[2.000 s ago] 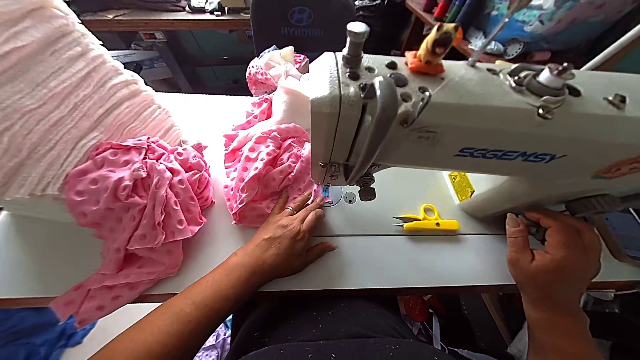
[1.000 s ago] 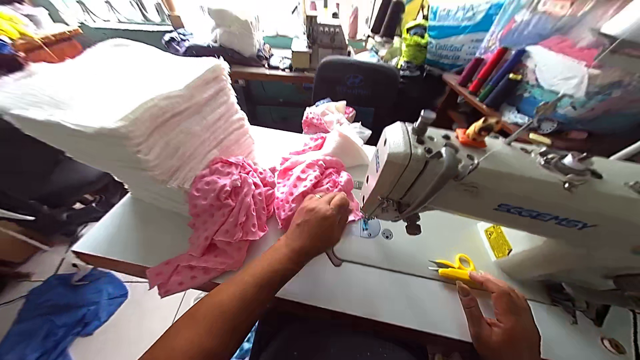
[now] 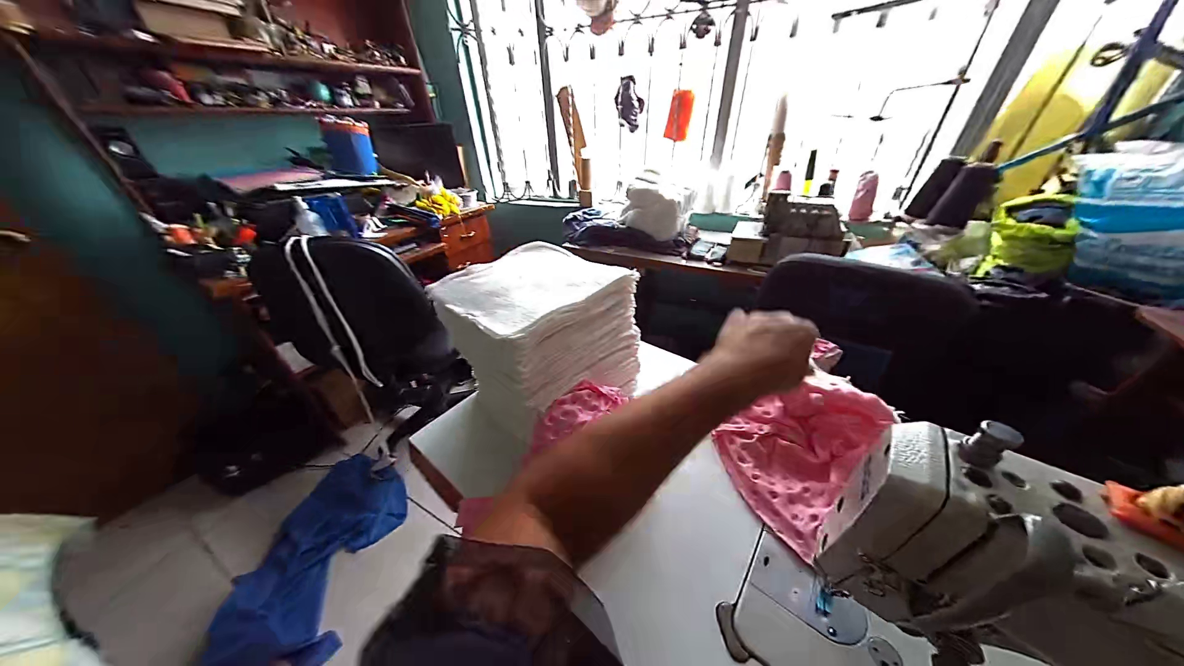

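My left hand [image 3: 766, 344] reaches across the sewing table [image 3: 680, 518] with its fingers curled at the far end of a pink dotted fabric piece [image 3: 805, 444]. The fingertips are blurred and partly hidden, so I cannot tell how firmly they hold it. That fabric lies behind and beside the head of a sewing machine [image 3: 934, 527], near the needle plate [image 3: 805, 592]. A second pink dotted piece [image 3: 578, 412] shows behind my forearm, against a tall stack of white folded cloths [image 3: 555, 342]. My right hand is out of view.
A black chair [image 3: 351, 305] with white cords stands at the left, and another dark chair [image 3: 860, 296] is beyond the table. Blue cloth [image 3: 305, 555] lies on the tiled floor at the lower left. A small orange-based figurine [image 3: 1147, 509] sits on the machine.
My left hand has moved from the fabric beside the needle to its far end. The near pink fabric now rises against the machine head. The view has swung left and up, losing my right hand and the yellow snips.
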